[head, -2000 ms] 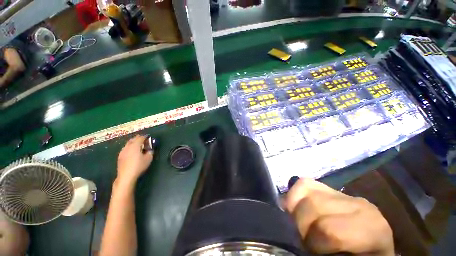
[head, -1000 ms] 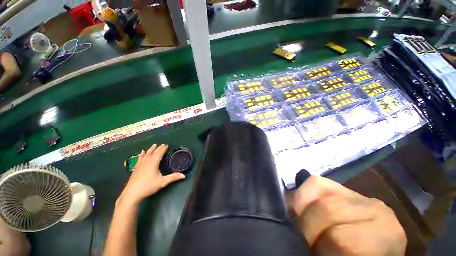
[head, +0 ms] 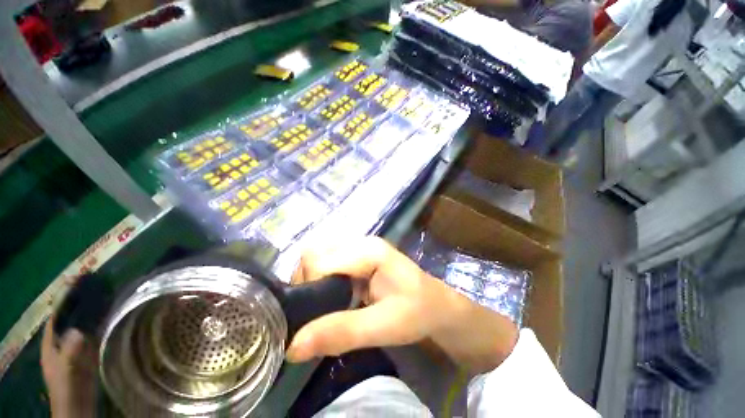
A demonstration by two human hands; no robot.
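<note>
The black insulated bottle [head: 196, 343] looms close at the lower left, its steel mouth open towards the camera, with a perforated strainer inside. My right hand [head: 392, 306] is closed around its black handle. My left hand [head: 65, 367] is at the lower left edge, blurred and partly hidden by the bottle. It holds a dark, blurred round thing, which looks like the bottle lid [head: 82, 309], beside the bottle's mouth.
A clear blister tray [head: 335, 175] with yellow-marked pockets lies behind the bottle. Yellow parts [head: 274, 73] lie on the green conveyor [head: 196, 90]. A bagged stack [head: 466, 61] stands beyond. A cardboard box [head: 498, 220] with clear plastic is at right. People are at the upper right.
The view has swung right. The bottle has tipped so its open mouth shows. My left hand has come beside it with the dark lid-like thing. My right hand still holds the bottle.
</note>
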